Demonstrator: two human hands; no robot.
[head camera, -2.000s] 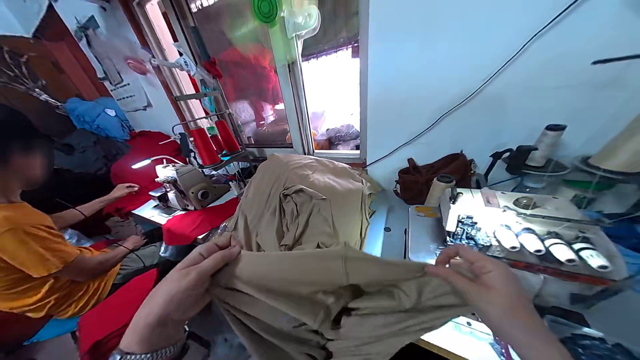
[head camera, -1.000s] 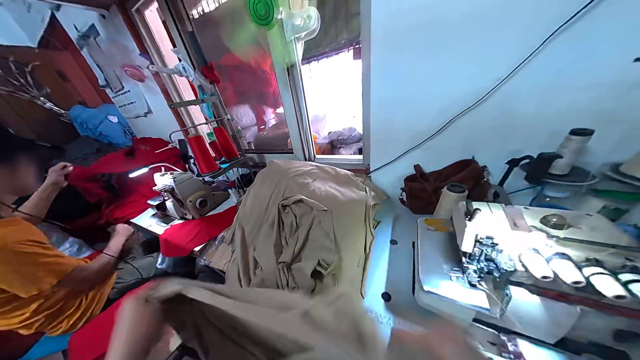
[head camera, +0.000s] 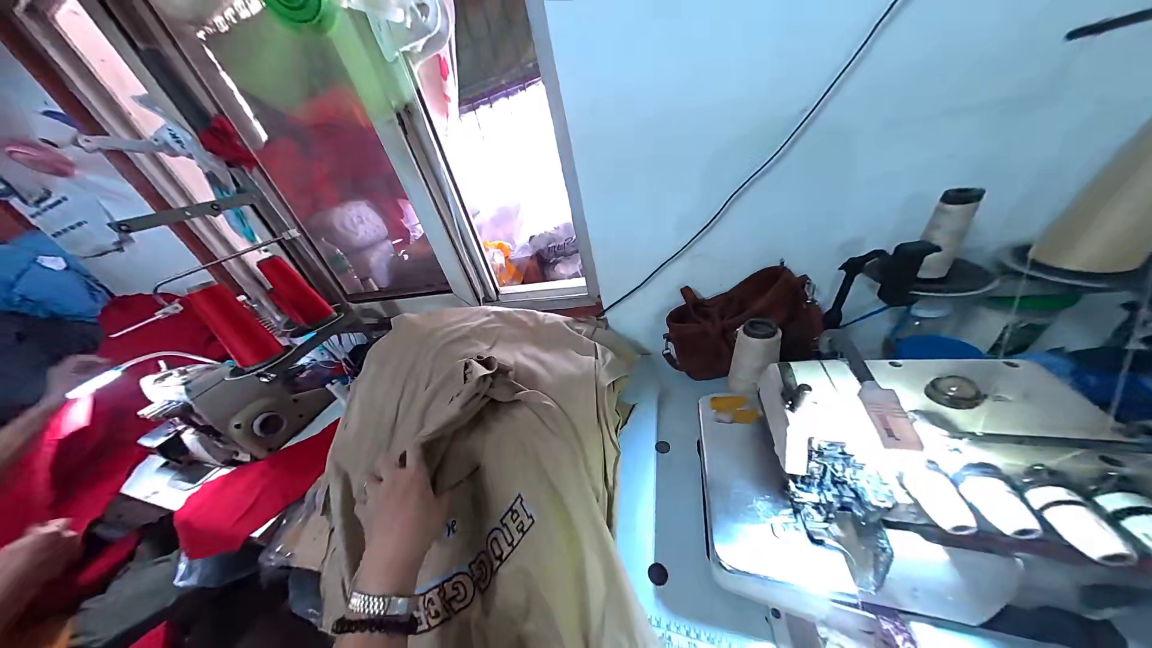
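Observation:
My left hand (head camera: 403, 508), with a metal watch band and a dark beaded bracelet at the wrist, rests on a pile of khaki garments (head camera: 531, 360). Its fingers are bent at a bunched fold of the cloth; whether they grip it cannot be told. Beside the hand lies a khaki garment with outlined lettering (head camera: 558, 549), spread over the front of the pile. My right hand is out of view.
An overlock sewing machine (head camera: 900, 396) with several thread cones stands at the right, a brown bag (head camera: 747, 315) behind it. At the left, a co-worker's hands (head camera: 40, 549) are at red fabric (head camera: 261, 495) near another sewing machine (head camera: 243, 409). A window is behind the pile.
The khaki garment that both my hands held up is down at the pile. My left hand has moved onto the pile, and my right hand has left the view.

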